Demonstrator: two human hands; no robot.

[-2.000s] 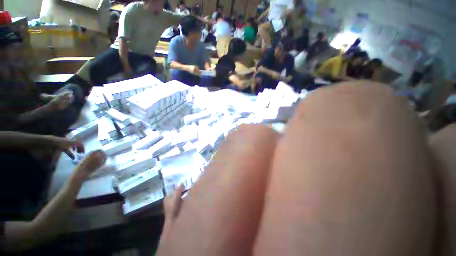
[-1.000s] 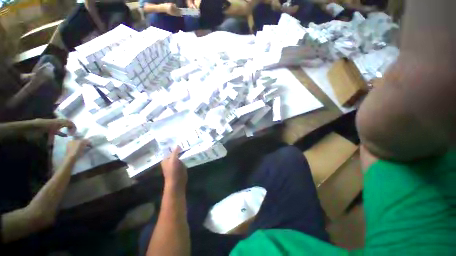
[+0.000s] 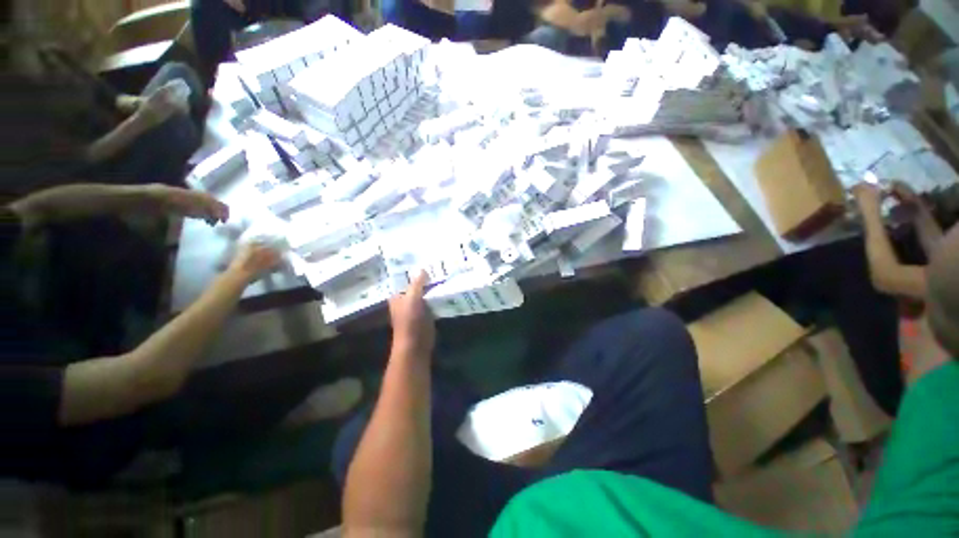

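My left hand (image 3: 412,317) is at the near edge of the table, its thumb on a white printed leaflet (image 3: 478,298) that lies against the heap of small white cartons (image 3: 368,226). Its fingers are mostly hidden. My right hand is out of the picture; only the green sleeve and a blurred bit of arm show at the right rim. A rounded white pile (image 3: 531,415) with small dark marks lies between my thighs.
A neat block of stacked cartons (image 3: 363,89) stands behind the heap. A small brown box (image 3: 796,187) stands on the table at right. Open brown cartons (image 3: 752,368) are on the floor beside my leg. Other people's hands work at left (image 3: 258,252) and far right.
The large blurred fingers and arm close to the camera have moved away to the right and out of view. The view has tilted down to my lap. My left hand stays at the leaflet.
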